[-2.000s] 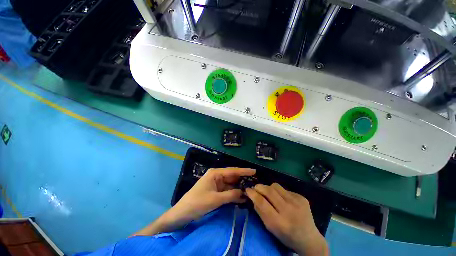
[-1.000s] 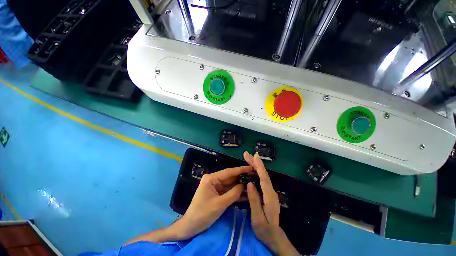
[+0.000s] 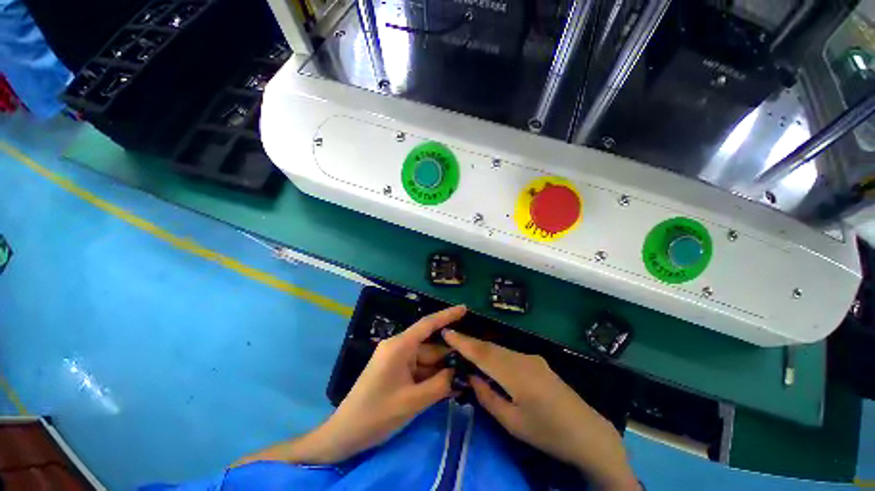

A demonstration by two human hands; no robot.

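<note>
My left hand (image 3: 393, 379) and my right hand (image 3: 528, 388) meet over the lap tray. Both hold a small black housing (image 3: 459, 370) between their fingertips; the fingers hide much of it. Three more black housings lie on the green mat: one at the left (image 3: 445, 269), one in the middle (image 3: 508, 294) and one at the right (image 3: 607, 336). Another housing (image 3: 383, 327) sits in the left end of the black lap tray (image 3: 347, 369).
The white press panel (image 3: 336, 168) spans the back, with two teal buttons (image 3: 428, 173) (image 3: 685, 251) and a red emergency stop (image 3: 555, 208). Steel guide rods (image 3: 561, 67) stand behind it. Black parts trays (image 3: 216, 158) are at the left. A pale-edged drawer (image 3: 721, 432) is at the lower right.
My right hand has turned from upright fingers to lying across, with its fingertips on the housing. The held housing is now tilted and lower. The view has shifted slightly.
</note>
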